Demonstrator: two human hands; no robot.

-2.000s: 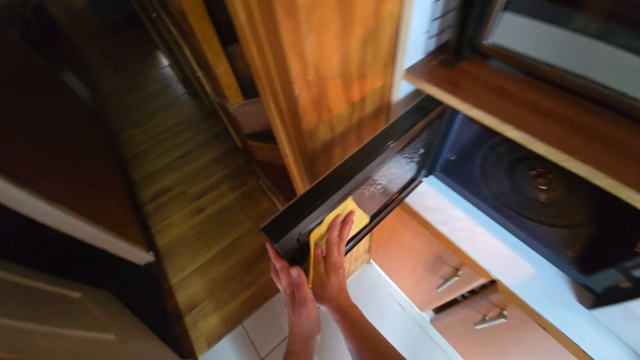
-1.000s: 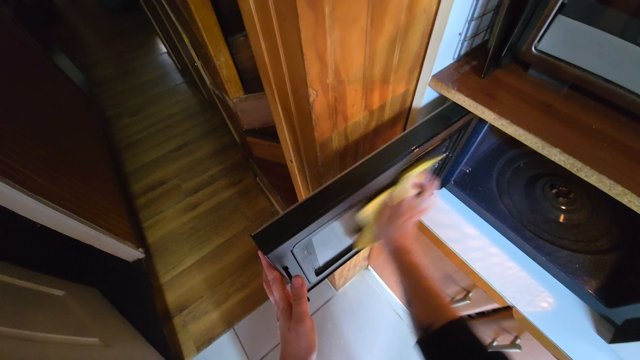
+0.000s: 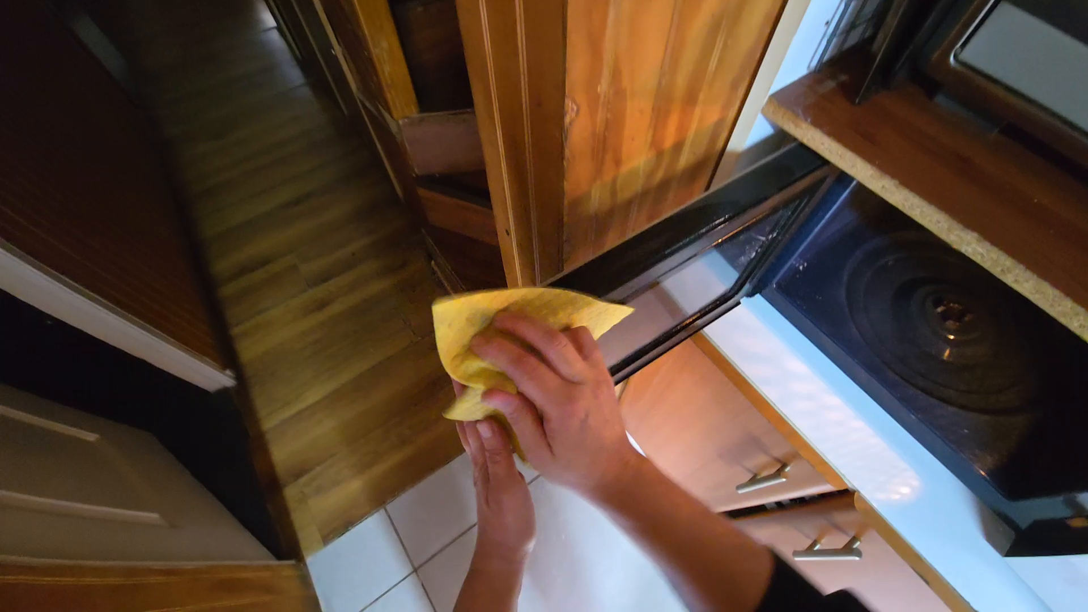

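Note:
A yellow cleaning cloth (image 3: 527,310) is bunched under the curled fingers of my right hand (image 3: 565,408), at the outer end of the open microwave door (image 3: 680,242). Just below and left of it, my left hand (image 3: 495,476) is raised with its thumb by the cloth's lower edge; its fingertips are hidden behind the cloth, so its hold on the door cannot be seen. The door's outer end is covered by cloth and hands. To the right, the dark microwave cavity (image 3: 926,340) stands open, with a round, ringed floor.
A wooden shelf (image 3: 952,161) runs above the microwave and carries another appliance (image 3: 1028,64). The microwave stands on a white counter (image 3: 837,425) over cabinets with metal handles (image 3: 829,551). A wood-panelled surface (image 3: 663,110) rises behind the door. Wood flooring (image 3: 340,365) meets white tiles (image 3: 433,518).
My right hand has moved with the cloth from the door's inner face to its outer end, beside my left hand. Two seconds ago both hands were also near that end.

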